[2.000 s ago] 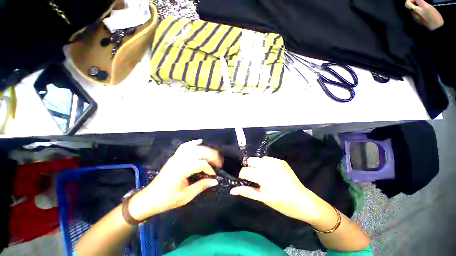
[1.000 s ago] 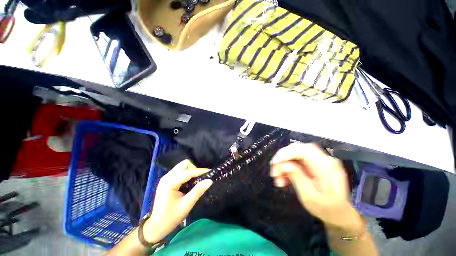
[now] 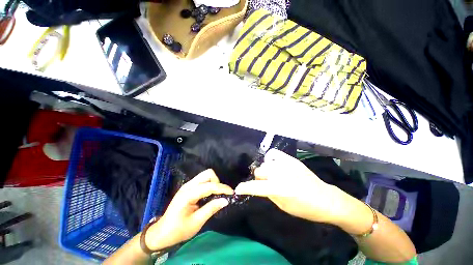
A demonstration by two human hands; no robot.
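Note:
My left hand (image 3: 194,204) pinches a black glittering beaded trim (image 3: 239,199) between thumb and fingers. My right hand (image 3: 285,183) meets it from the right, its fingertips on the trim close to my left fingertips. The fingers hide most of the trim; no needle or thread can be made out. Black garment fabric (image 3: 290,227) lies heaped on my lap under both hands. A small white clip or tape (image 3: 266,141) shows at the table edge just above my right hand.
On the white table (image 3: 207,103) are yellow snips (image 3: 63,42), a smartphone (image 3: 130,54), a tan container (image 3: 223,30), a striped bundle (image 3: 298,62), scissors (image 3: 398,121) and black cloth (image 3: 394,46). A blue crate (image 3: 111,137) and purple stool (image 3: 412,204) stand below.
My right hand, raised apart from the trim a second ago, has come left and down to it beside my left fingertips. My left hand still holds the trim.

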